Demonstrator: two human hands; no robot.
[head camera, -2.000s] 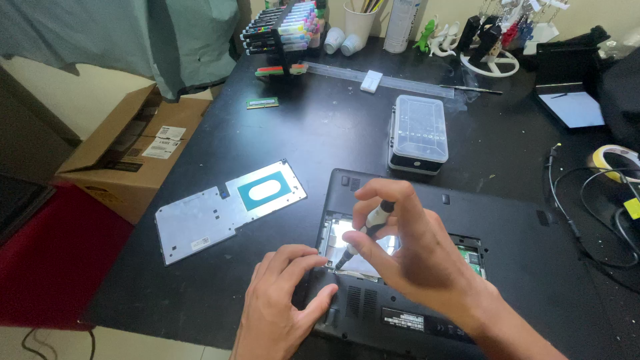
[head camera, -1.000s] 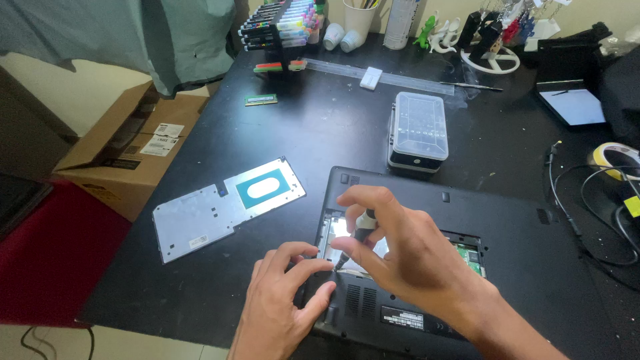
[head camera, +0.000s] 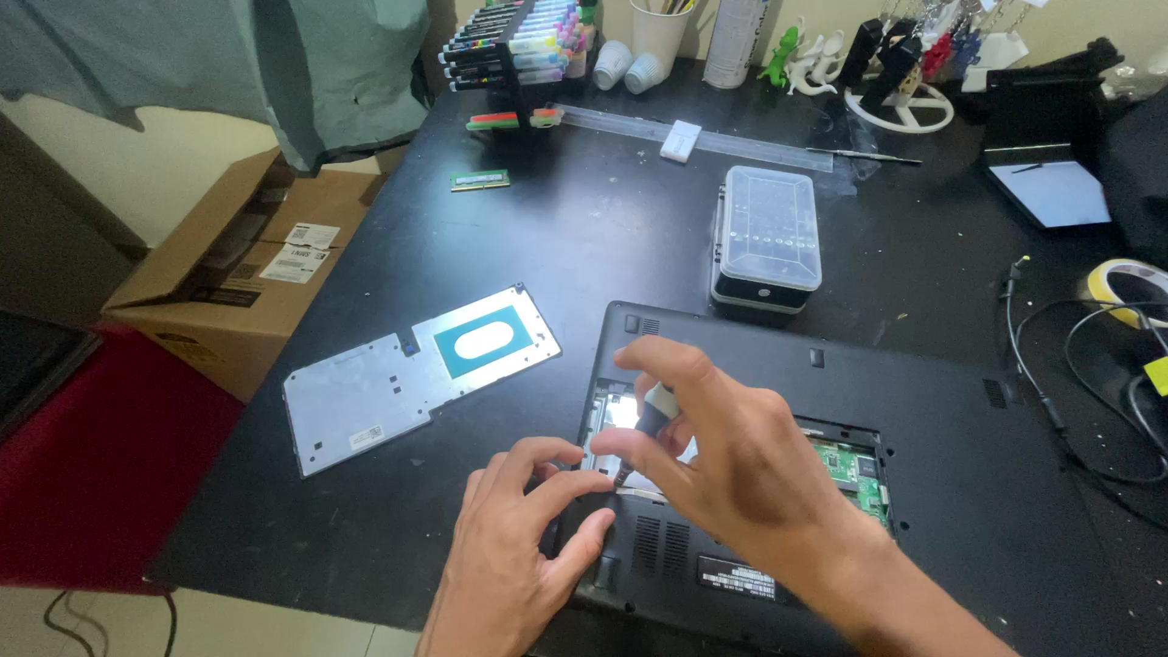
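A black laptop [head camera: 949, 438] lies bottom side up, with two openings in its base. Green circuit board [head camera: 853, 474] shows in the right opening. My right hand [head camera: 730, 438] holds a screwdriver [head camera: 655, 411] tilted over the left opening, its tip low at that opening's front left corner. Beside the tip, the fingertips of my left hand [head camera: 525, 538] rest at the laptop's left edge; this hand grips nothing that I can see. A metal cover plate [head camera: 356, 392] with a teal patch lies left of the laptop. My right hand hides part of the left opening.
Behind the laptop stands a clear-lidded case [head camera: 771, 228]. A memory module [head camera: 480, 180] lies farther back, near a marker rack [head camera: 511, 55]. Cables [head camera: 1031, 365] and a roll of tape [head camera: 1109, 283] are at the right. An open cardboard box [head camera: 237, 301] sits beyond the table's left edge.
Both hands keep nearly the same places at the laptop. The fingers of my right hand have shifted around the screwdriver handle, which leans differently.
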